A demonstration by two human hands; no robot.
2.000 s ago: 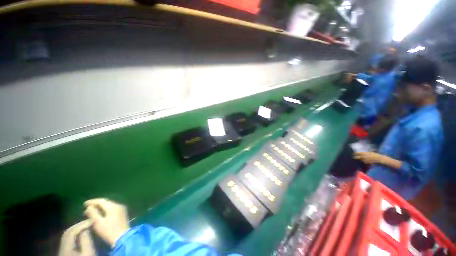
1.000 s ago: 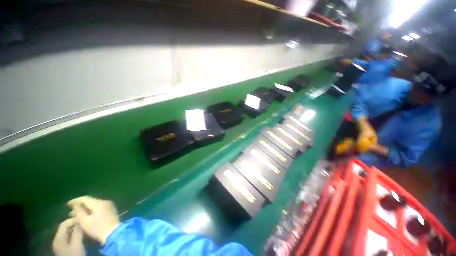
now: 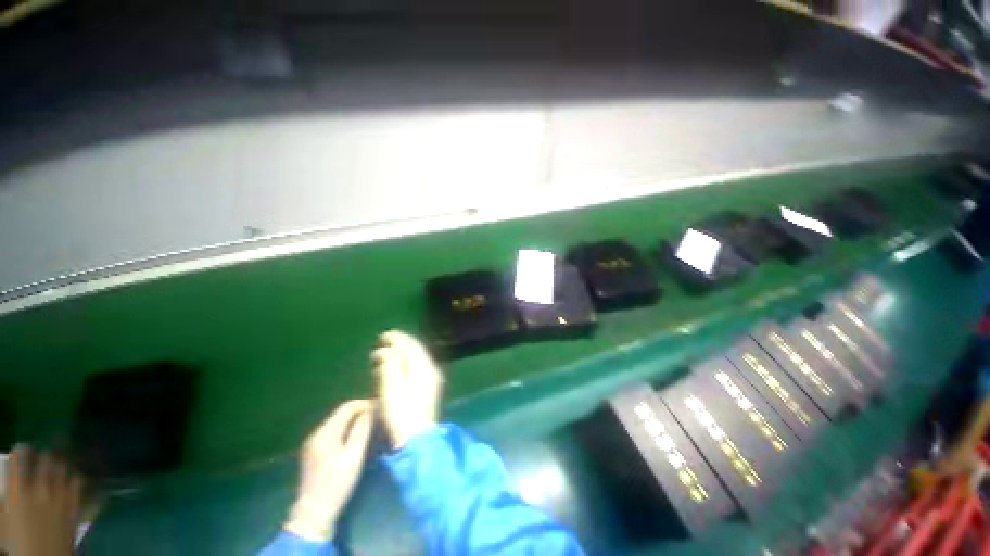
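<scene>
My right hand, in a cream glove with a blue sleeve, is over the near edge of the green belt. My left hand, also gloved, is beside it on the left, the fingers of both close together. No object shows clearly between them; blur hides the fingertips. A black box with gold characters lies on the belt just right of my hands. Next to it is a black box with a white slip on it, then another black box.
Grey cartons with gold characters lean in a row at right. Red trays are at the lower right. A dark box sits on the belt at left. A neighbour's hand is at the lower left. A grey-white panel stands behind the belt.
The view has swung left, so boxes and cartons appear further right and a neighbour's hand shows at left. My hands remain close together, now nearer the boxes on the belt.
</scene>
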